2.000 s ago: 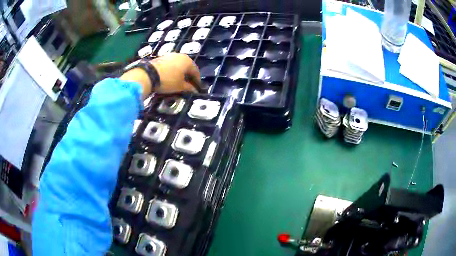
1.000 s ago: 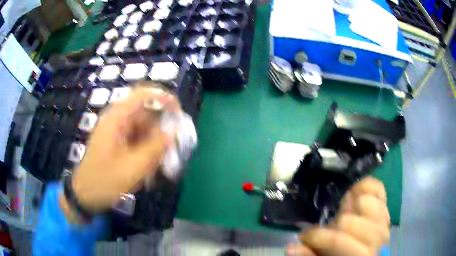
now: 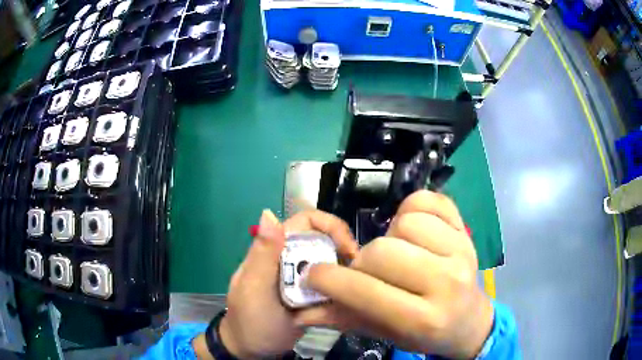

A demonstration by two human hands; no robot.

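A silver-white rounded square housing (image 3: 307, 252) with a round central hole is held up in front of the fixture. My left hand (image 3: 264, 299) holds it, thumb at its left side and fingers behind. My right hand (image 3: 415, 278) reaches in from the right, its index fingertip on the housing near the hole and its other fingers curled. Whether it also grips something is hidden. The black clamping fixture (image 3: 408, 133) stands just beyond my hands, its silver base plate (image 3: 301, 186) at left. Its lower part is hidden by my hands. Red clamp tips show on both sides.
Black blister trays (image 3: 151, 204) with housings in pockets are stacked at left, with another tray stack (image 3: 229, 79) behind. Two short piles of housings (image 3: 324, 67) stand before the blue box (image 3: 338, 27). A thin hose runs from the box. The aisle (image 3: 528, 183) is at right.
The view has shifted right. My left hand has moved from the trays to the fixture with a housing in it. My right hand has come into view and now touches the housing.
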